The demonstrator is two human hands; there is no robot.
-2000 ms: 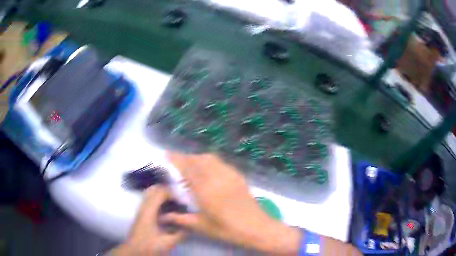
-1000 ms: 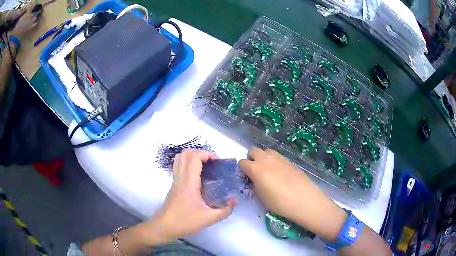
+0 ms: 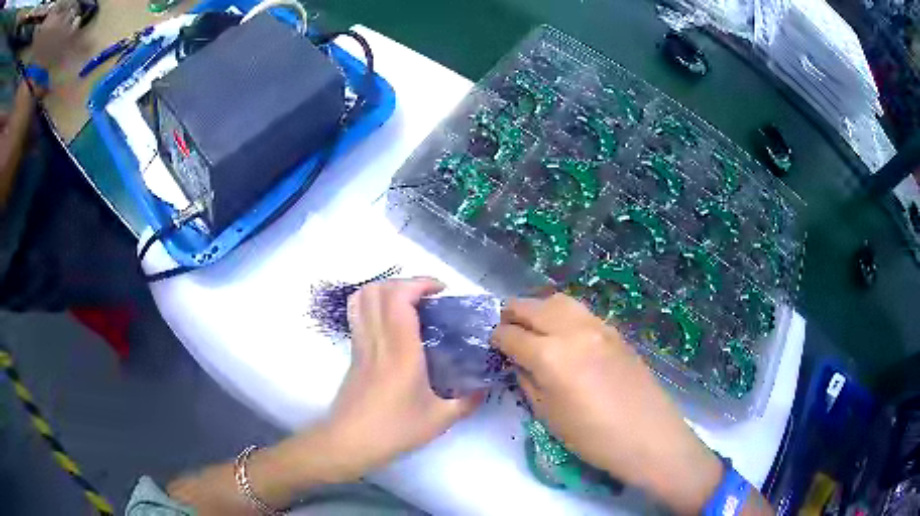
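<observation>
My left hand holds a grey translucent shiny bag over the white sheet. My right hand is at the bag's right edge, its fingers bent around the opening. Thin dark wire ends show between the bag and my right fingers. A loose bundle of dark wires lies on the sheet left of my left hand. A clear blister tray with several curved green circuit boards stands beyond my hands. A green round item lies partly under my right forearm.
A dark grey box with a cable stands in a blue bin at the left. Another blue bin is at the lower right. Black oval parts lie on the green surface behind. Another person's hand shows at the top left.
The blurred view has steadied. Since one second ago my hands and the bag have shifted slightly; the bag stays in my left hand, with my right hand at its edge.
</observation>
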